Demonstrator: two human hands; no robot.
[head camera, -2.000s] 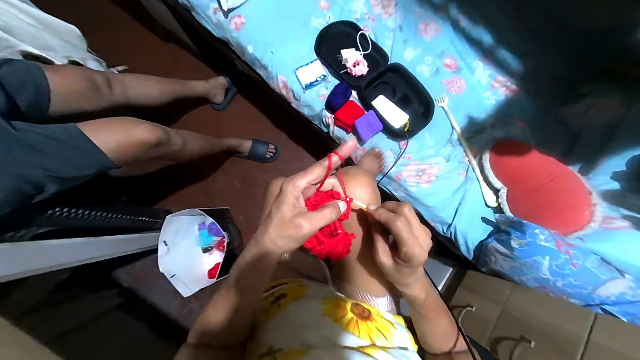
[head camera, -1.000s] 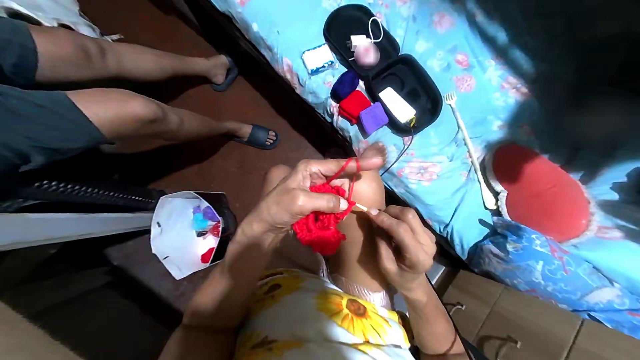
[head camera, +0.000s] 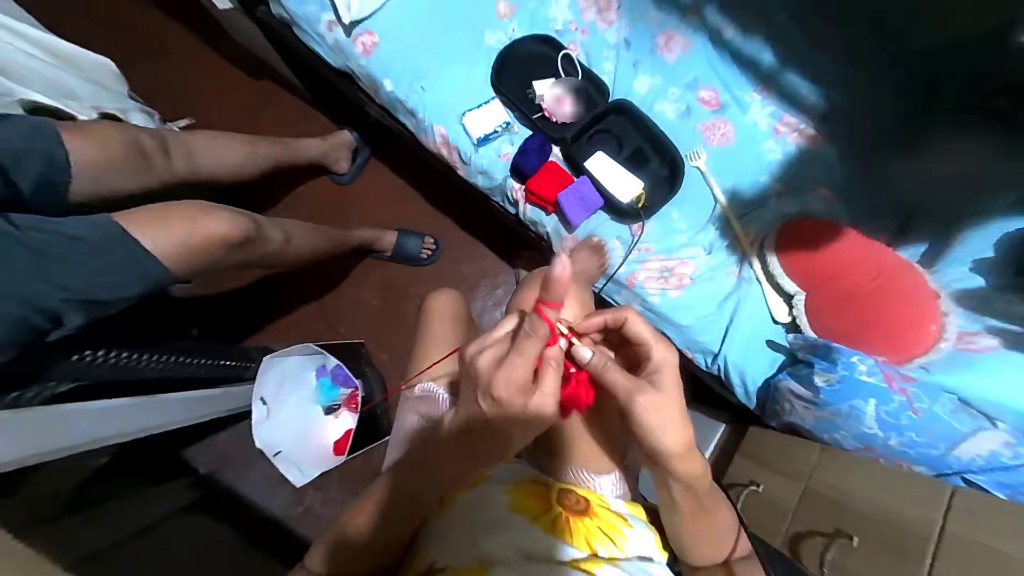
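Note:
Over my lap, my left hand (head camera: 516, 364) holds a small red crocheted piece (head camera: 576, 390), mostly hidden by my fingers. Red yarn (head camera: 547, 310) loops round its raised index finger. In my right hand (head camera: 636, 368) is a slim crochet hook (head camera: 566, 332), pinched near its tip, which meets the red loops. From my left hand a strand of red yarn (head camera: 432, 365) runs down to a white container (head camera: 308, 408) at the lower left, with red, purple and turquoise bits in it.
A bed (head camera: 472, 48) holds an open black case (head camera: 628, 160), red (head camera: 548, 186), purple (head camera: 579, 202) and dark blue bundles, a back scratcher (head camera: 740, 232) and a red heart-shaped cushion (head camera: 860, 292). Another person's legs (head camera: 200, 232) extend from the left. Brown drawers (head camera: 848, 496) stand lower right.
My hands have come closer together round the red piece. Less of it shows now than before, and the raised index finger points more upward.

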